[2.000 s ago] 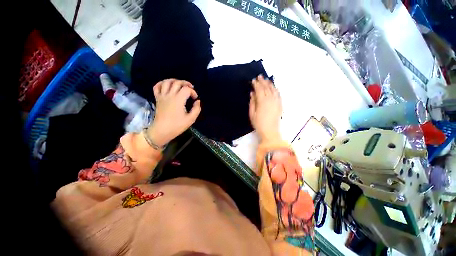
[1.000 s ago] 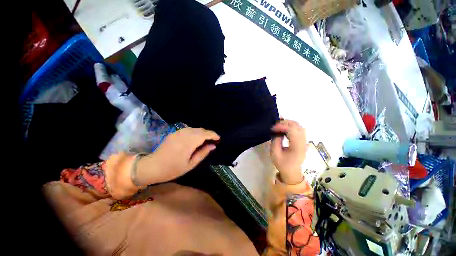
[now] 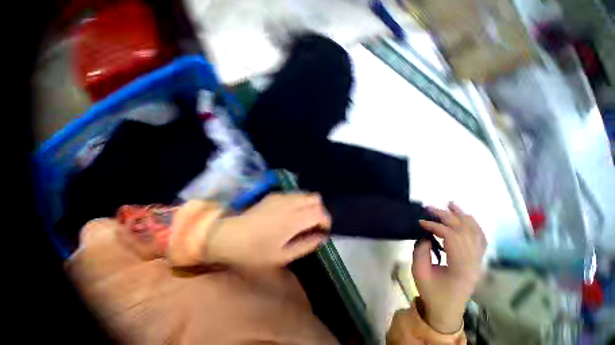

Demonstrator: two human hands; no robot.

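Note:
Black garment pieces (image 3: pixel 364 178) lie on the white sewing table (image 3: pixel 411 121), with a rounded dark bundle (image 3: pixel 307 87) behind them towards the table's left end. My right hand (image 3: pixel 450 249) pinches the right edge of the front black piece between thumb and fingers. My left hand (image 3: pixel 273 228) is at the piece's left end by the table's front edge, its fingers curled around the cloth edge. The fingertips of my left hand are blurred and partly hidden.
A blue plastic basket (image 3: pixel 128 94) at the left holds black pieces and white bags. A red plastic stool (image 3: pixel 118 50) stands behind it. The cream sewing machine (image 3: pixel 526 296) is at the lower right, blurred. Brown material (image 3: pixel 479 40) lies at the back.
The view has shifted, so the table and basket sit lower and further right. My right hand has moved right with the edge of the black piece, which now looks drawn out longer and narrower.

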